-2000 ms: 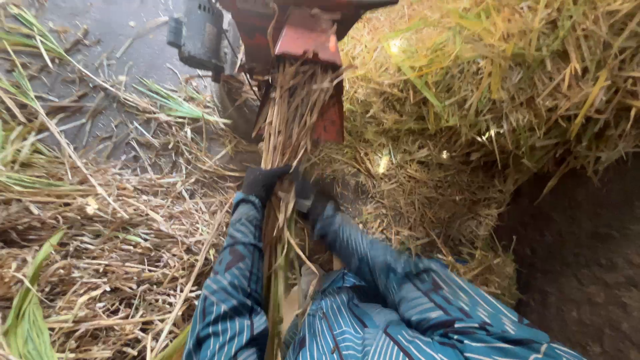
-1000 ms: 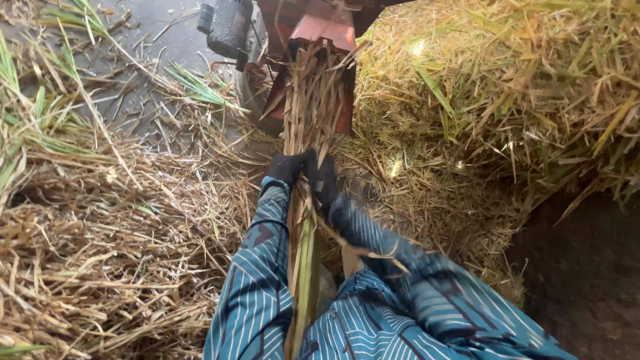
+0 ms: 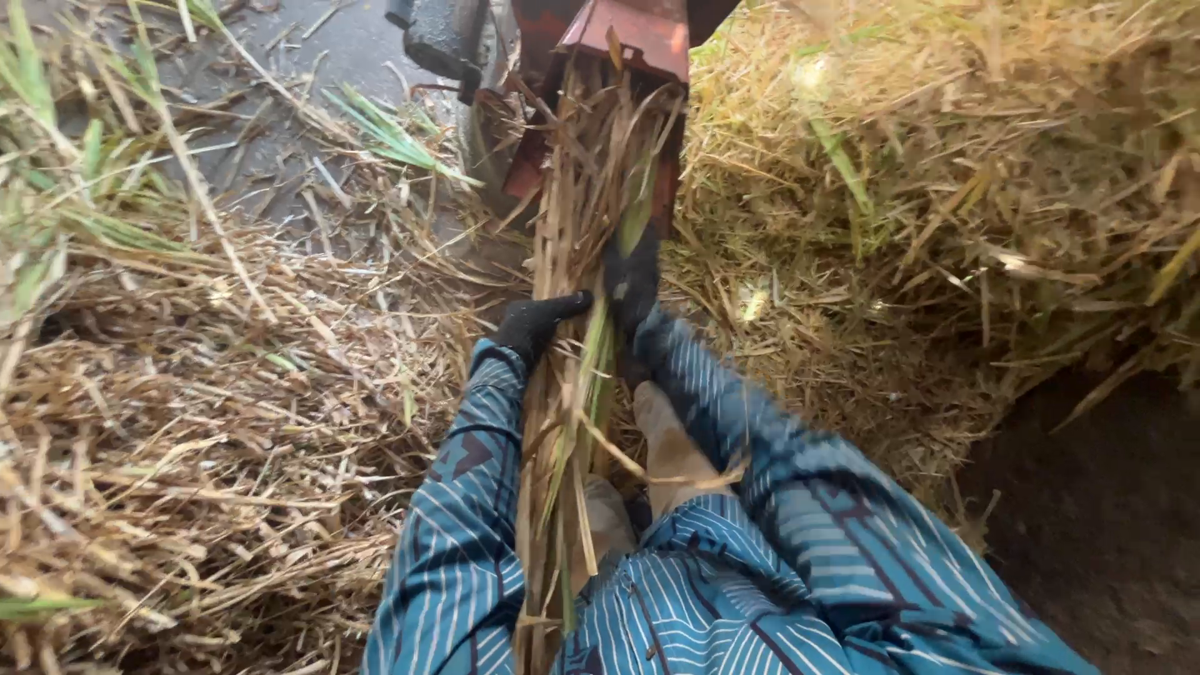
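A long bundle of dry stalks and leaves point(image 3: 562, 225) runs from below my hands up into the red metal feed chute point(image 3: 633, 42) of a machine. My left hand point(image 3: 539, 323), in a dark glove, grips the bundle from its left side, thumb across the top. On the bundle's right side, nearer the chute, my right hand point(image 3: 633, 277) in a dark glove presses against the stalks; it is blurred and its fingers are partly hidden. A few green leaves lie among the dry ones.
Loose dry stalks point(image 3: 234, 469) cover the ground at left, with green leaves point(image 3: 394, 136) near the machine. A high heap of chopped straw point(image 3: 937, 169) stands at right. A dark motor-like part point(image 3: 445, 42) sits left of the chute. Wet grey floor point(image 3: 281, 56) shows at upper left.
My right hand has moved forward along the bundle toward the chute, ahead of my left hand. Before, both hands were side by side on the stalks.
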